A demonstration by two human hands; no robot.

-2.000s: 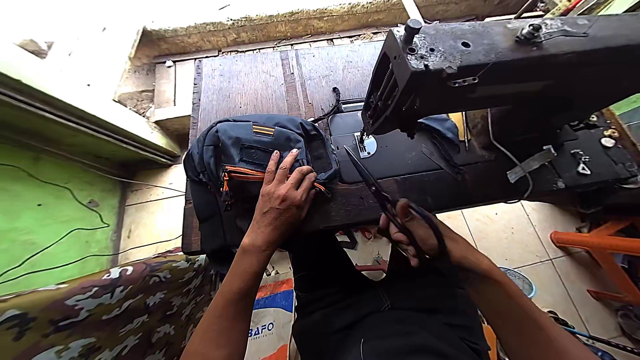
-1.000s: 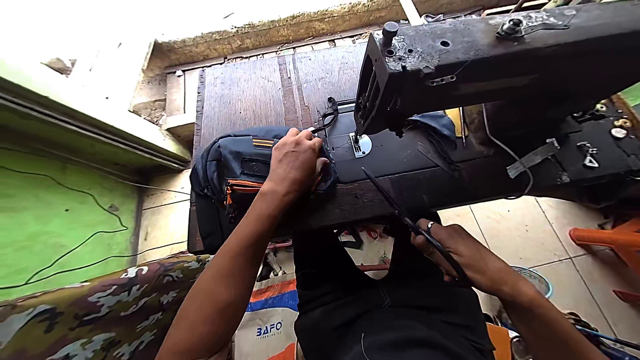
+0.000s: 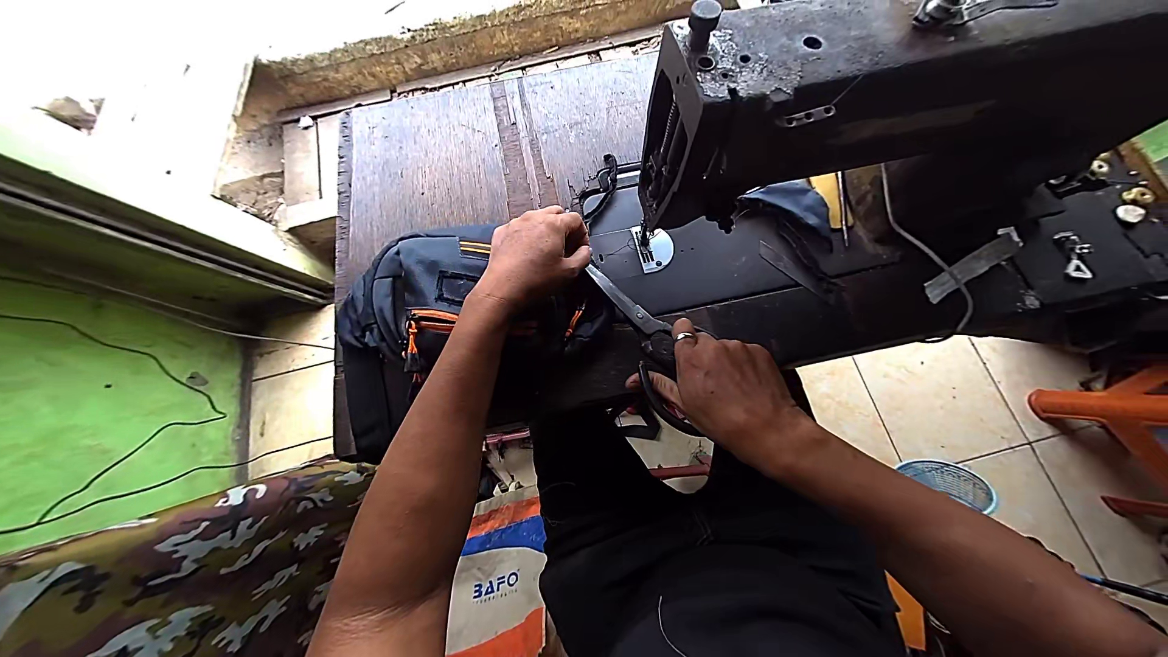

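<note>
A dark blue backpack with orange zips (image 3: 429,274) lies on the wooden table at the left of the sewing machine (image 3: 876,100). Over its upper right part is my left hand (image 3: 538,255), fingers curled and pinching something at the bag's edge; what it pinches is mostly hidden, possibly thread or a strap end. My right hand (image 3: 725,379), with a ring on one finger, holds large black-handled scissors (image 3: 630,306). Their blades point up and left, and the tips reach to just beside my left fingers. The needle plate (image 3: 653,251) is right of the blade tips.
A black strap piece (image 3: 600,187) lies behind the bag. Blue cloth (image 3: 792,203) and a yellow item (image 3: 829,199) sit under the machine arm. Bobbins and a metal clip (image 3: 1075,255) are at the right. Below are a blue basket (image 3: 949,484), an orange stool (image 3: 1095,406) and camouflage cloth (image 3: 210,557).
My left hand has moved from the bag's front to its upper right edge and curled. The scissors, earlier away from the bag, now have their tips beside my left hand.
</note>
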